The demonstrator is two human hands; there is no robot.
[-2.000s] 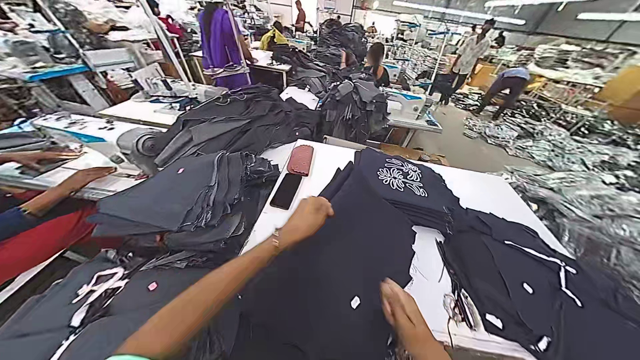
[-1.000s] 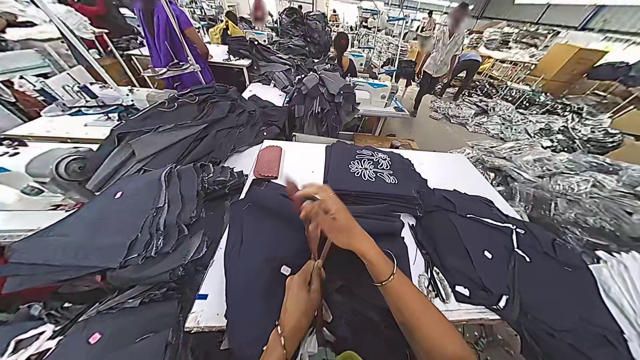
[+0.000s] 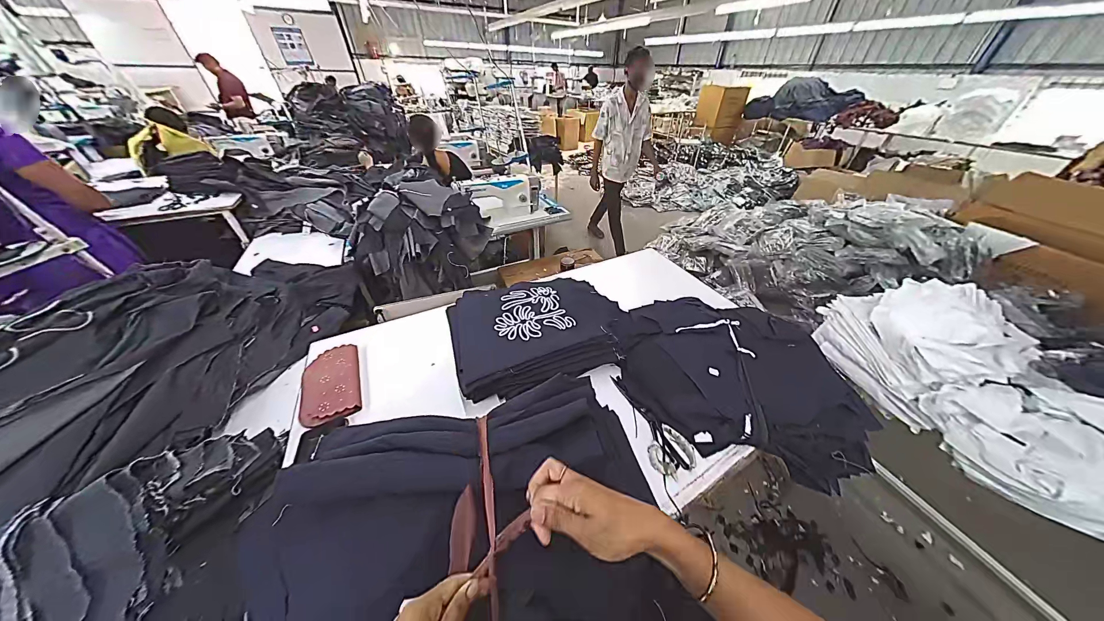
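Note:
A reddish-brown fabric strip [image 3: 485,483] runs around a thick stack of dark navy cut fabric [image 3: 371,500] on the white table. My right hand [image 3: 586,509] pinches one end of the strip, right of where it crosses. At the bottom edge my left hand [image 3: 444,597] grips the strip near the crossing; part of this hand is out of frame. Behind the bundle lies a folded navy stack with white leaf embroidery [image 3: 535,315]. More navy pieces [image 3: 699,371] with small white stickers lie to its right. A pink-red scalloped case [image 3: 331,385] rests at the table's left side.
Dark fabric heaps [image 3: 155,371] border the left side. Metal scissors [image 3: 671,453] lie by the table's right edge. White fabric stacks [image 3: 940,345] and plastic-wrapped piles [image 3: 819,246] are farther right. A person [image 3: 623,138] stands in the aisle beyond the table; others are among the sewing machines.
The strip now crosses over the navy stack, and my hands are lower and farther apart than one second ago. Two seconds ago both hands lay on the navy fabric. The view has shifted.

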